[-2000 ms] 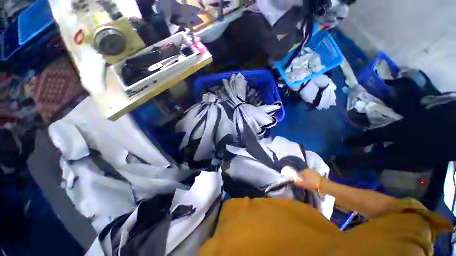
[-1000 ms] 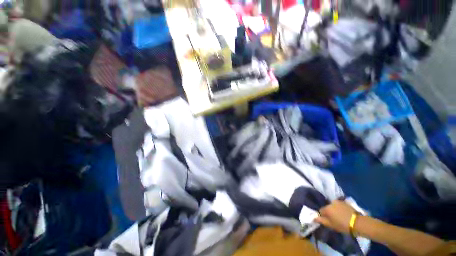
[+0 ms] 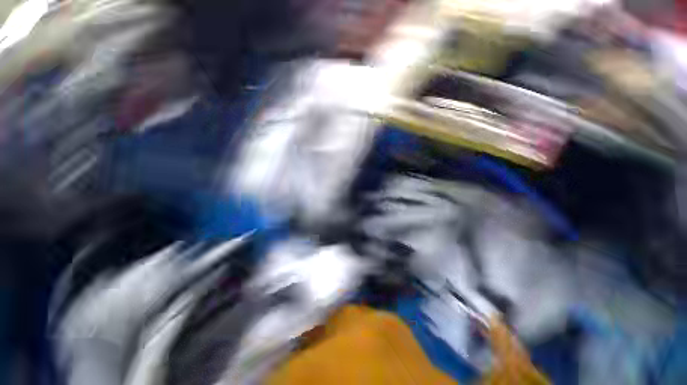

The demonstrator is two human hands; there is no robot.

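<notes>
The frame is heavily blurred. My right hand point(image 3: 501, 342) shows as a smear at the lower right, against white and black fabric pieces point(image 3: 452, 256); its fingers cannot be made out. More white and black fabric point(image 3: 151, 308) lies at the lower left, and white fabric point(image 3: 301, 143) hangs at the upper centre left. My left hand is not distinguishable. The mustard cloth of my clothing point(image 3: 361, 353) shows at the bottom centre.
A machine table edge point(image 3: 467, 143) with a pale accessory tray point(image 3: 505, 101) crosses the upper right. The rim of a dark blue crate point(image 3: 527, 195) shows below it, behind the fabric. Blue floor point(image 3: 181, 165) lies to the left.
The view has swung left, so the table and crate sit further right and everything is more smeared. My right hand is now lower in the picture, and its hold on the fabric is no longer clear.
</notes>
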